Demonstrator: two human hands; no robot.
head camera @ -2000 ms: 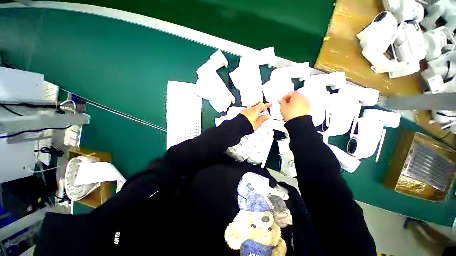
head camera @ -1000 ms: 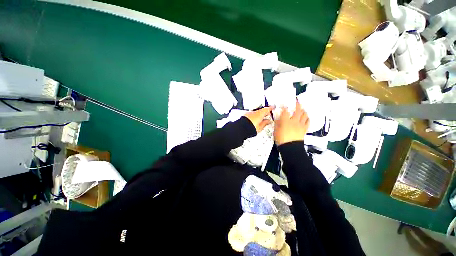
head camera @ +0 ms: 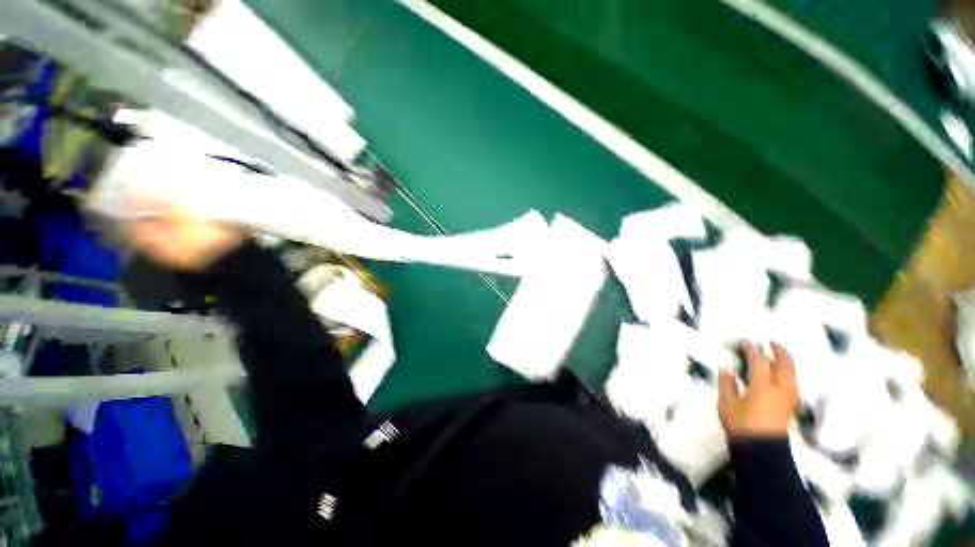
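My left hand (head camera: 184,237) is blurred at the far left, closed at a bunched end of long white label strips (head camera: 353,230). The strips trail right across the green bench to the white label sheet (head camera: 547,305). My right hand (head camera: 761,393) lies over the white security camera units (head camera: 738,283) at the right, fingers apart and touching them. Whether a label is at its fingertips cannot be told. The units stand in a close, blurred group.
A label roll (head camera: 337,299) with a hanging tail is beside my left sleeve. Grey metal frames (head camera: 107,310) and a blue bin (head camera: 139,454) are at the left. The dark green conveyor (head camera: 684,118) runs behind the bench. Brown cardboard (head camera: 930,288) is at the right edge.
The view has swung left and blurred. My left hand has left the camera units, reached far left and taken hold of the strips. My right hand stays over the units.
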